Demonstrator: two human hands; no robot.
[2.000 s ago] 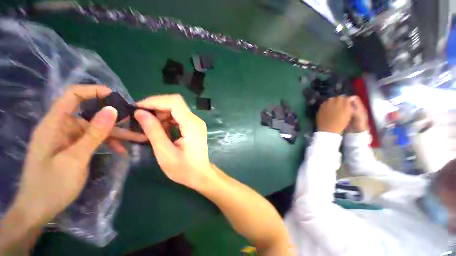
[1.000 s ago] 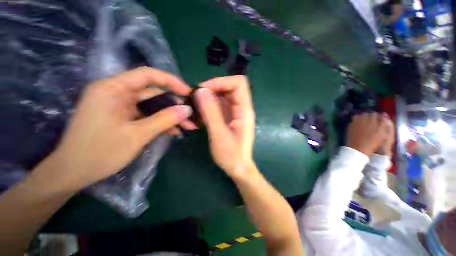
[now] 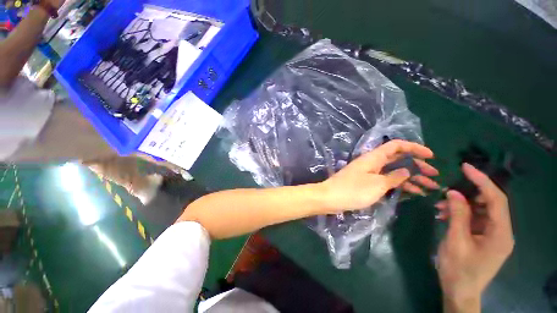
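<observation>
My left hand [image 3: 372, 177] is over the right part of the clear poly bag [image 3: 305, 116], with a small dark piece [image 3: 400, 164] between its thumb and fingers. The bag is crinkled and full of dark contents. My right hand [image 3: 475, 235] is just to the right, a short gap from the left, with its fingers curled. Whether it holds anything is unclear. A blurred pile of black pieces [image 3: 488, 164] lies behind its fingertips, partly hidden.
A blue plastic bin [image 3: 235, 52] with dark cables stands upper left, a white printed paper [image 3: 182, 129] on its side. A shiny black seam [image 3: 452, 88] crosses the green bench. A brown stool seat [image 3: 262, 254] is below. Another person's arm [image 3: 24, 46] is at far left.
The view has swung left, bringing in the blue bin and taking the neighbour at the right out of view. My hands have moved apart from each other.
</observation>
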